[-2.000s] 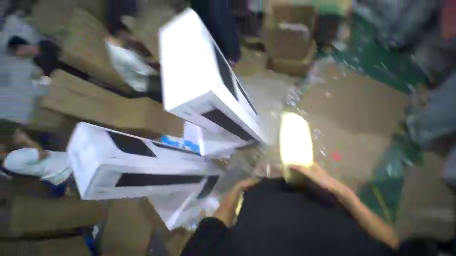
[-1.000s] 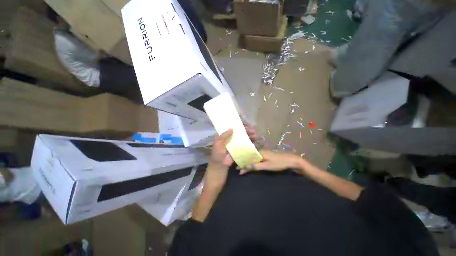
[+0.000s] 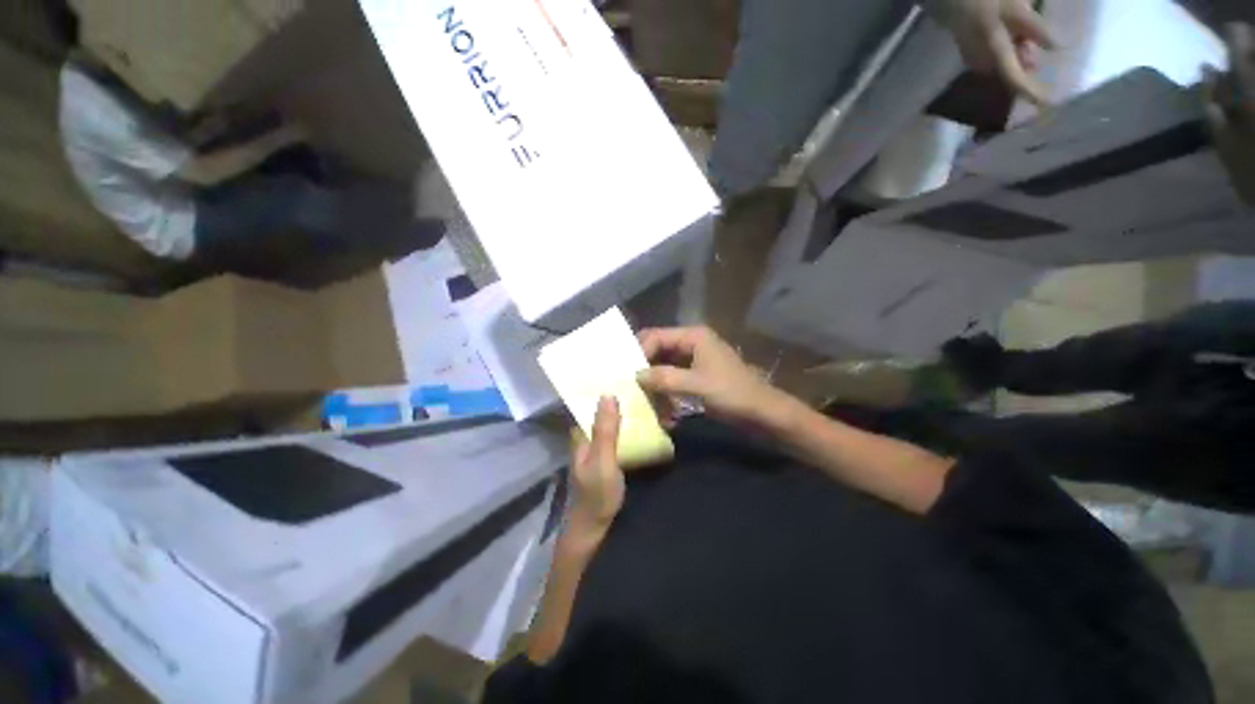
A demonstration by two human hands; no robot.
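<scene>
A pale yellow label sheet (image 3: 606, 378), white under glare at its upper part, is held in front of my body. My left hand (image 3: 599, 461) grips its lower left side, with the thumb or a finger on top. My right hand (image 3: 699, 374) is at its right edge with the fingertips closed together there; whether they pinch a sticker is too small to tell. A white soundbar carton (image 3: 551, 151) with FURRION on its end panel stands just above the sheet. Another white carton (image 3: 165, 591) with black product pictures lies at the lower left.
Blue-and-white packets (image 3: 413, 404) lie between the cartons. An open brown carton (image 3: 234, 337) is at left. A person in a white top (image 3: 131, 165) is at upper left. Another person's hand (image 3: 994, 41) is over an open soundbar carton (image 3: 895, 282) at right.
The sheet now looks shorter, and my right hand has moved from its lower end up to its right edge. The view has shifted; the FURRION carton looks nearer, and another person's hand shows at upper right.
</scene>
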